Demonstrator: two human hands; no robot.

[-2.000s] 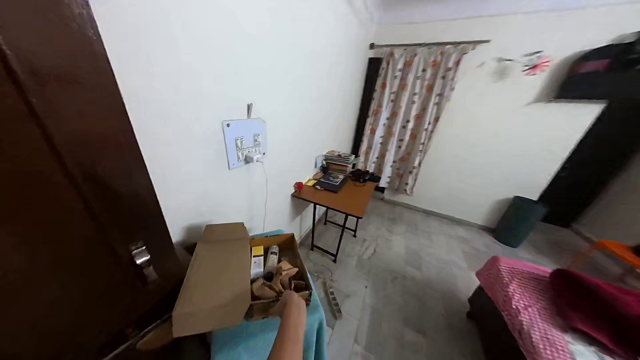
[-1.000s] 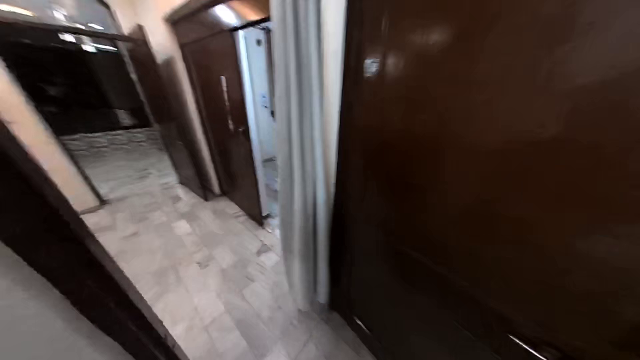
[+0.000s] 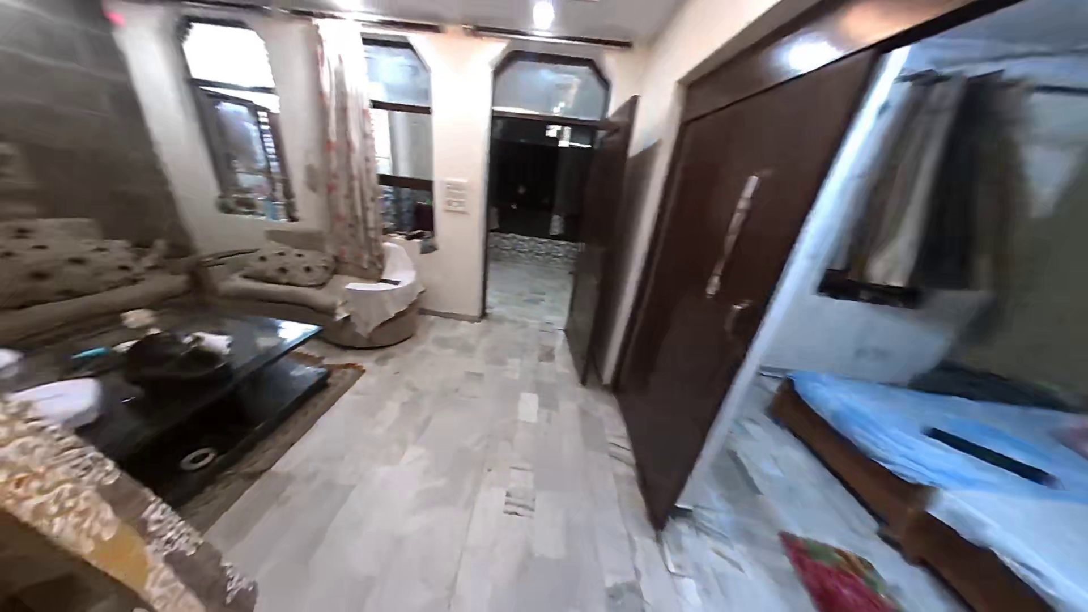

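Neither my left hand nor my right hand shows in the head view now, so what they hold or touch cannot be seen. A black glossy coffee table (image 3: 255, 361) stands at the left, with a dark bowl (image 3: 174, 357) and several small items on it. Behind it runs a sofa (image 3: 280, 293) with spotted cushions. A brown wooden door (image 3: 722, 255) stands ajar at the right.
Tiled floor (image 3: 442, 459) runs to a far doorway (image 3: 534, 195). A rug edge (image 3: 280, 425) lies by the coffee table. Patterned furniture (image 3: 102, 510) is close at lower left. Through the right doorway are a bed (image 3: 892, 425) and a red mat (image 3: 837, 574).
The view has turned and moved from a room with a desk, past a grey curtain, into a living room. The hand in the open cardboard box two seconds ago is out of view.
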